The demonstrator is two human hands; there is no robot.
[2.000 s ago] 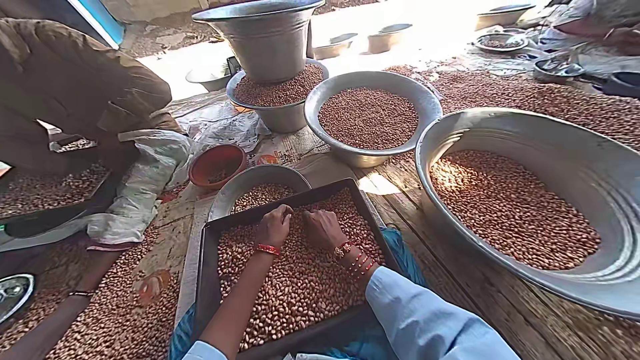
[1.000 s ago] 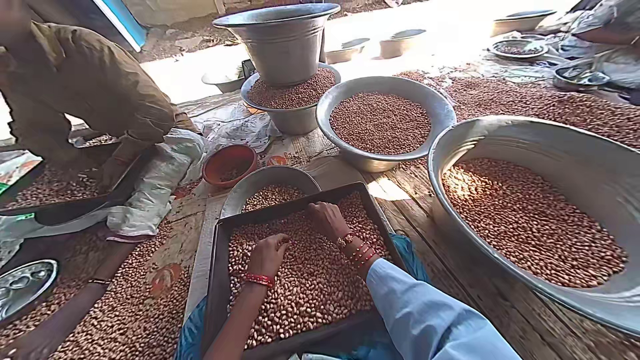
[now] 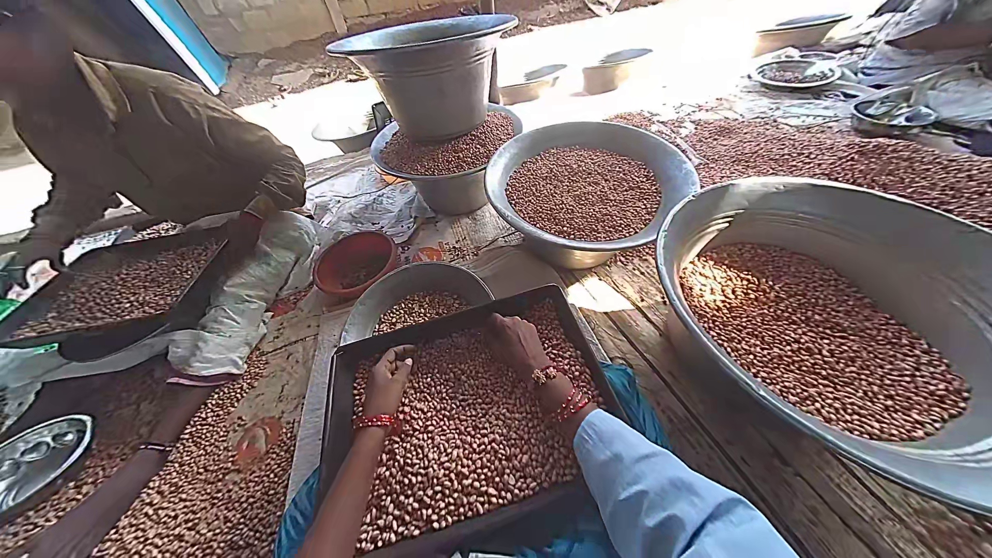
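A dark rectangular tray full of reddish-brown nuts or seeds lies tilted before me. My left hand, with red bangles at the wrist, is over the tray's upper left part, its fingers curled; whether a nut is between them cannot be told. My right hand touches the nuts near the tray's far edge, fingertips partly hidden. The far side of the tray overlaps a round metal basin that holds more nuts. A reddish-brown bowl stands just beyond, to the left.
Large metal basin of nuts at right; another basin behind. A tall metal tub stands on a nut-filled basin. At left a person bends over another tray; a different arm reaches over spread nuts, beside a metal plate.
My left hand has moved away from my right hand, toward the tray's left side. My right hand has stayed near the far part of the tray. The person at left leans differently.
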